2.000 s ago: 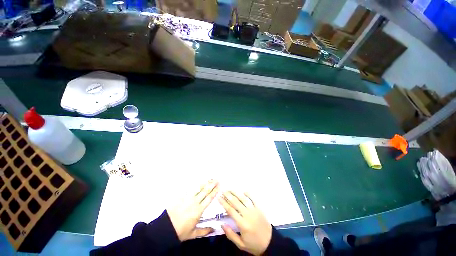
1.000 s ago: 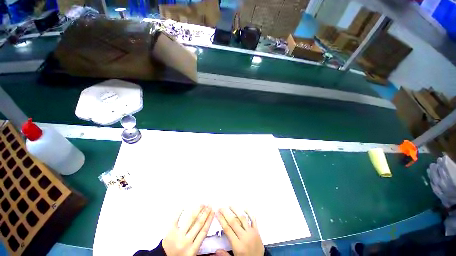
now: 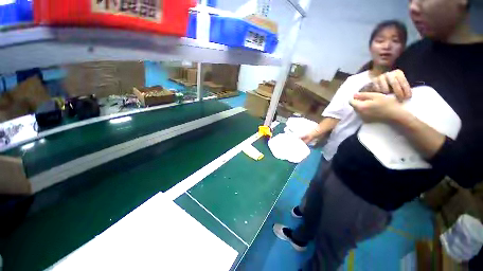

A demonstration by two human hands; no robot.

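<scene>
Neither of my hands is in the picture. The white work sheet (image 3: 153, 238) lies on the green bench at the lower left, cut off by the bottom edge. Beyond it, at the bench's far end, lie white housings (image 3: 288, 147), close together. A pale-yellow roll (image 3: 253, 152) and a small orange-yellow item (image 3: 264, 131) lie just left of them. A person in black at the right holds another white housing (image 3: 410, 129) under one arm.
A second person in a white shirt (image 3: 344, 98) stands behind, one hand near the housings. The green belt (image 3: 127, 174) runs along the bench. A red bin (image 3: 116, 13) and a blue bin (image 3: 233, 32) sit on the overhead shelf. A carton (image 3: 15, 175) is at the left edge.
The view has swung right and up. My hands, the squeeze bottle and the compartment tray have left the picture. Two people and the overhead bins have come into view.
</scene>
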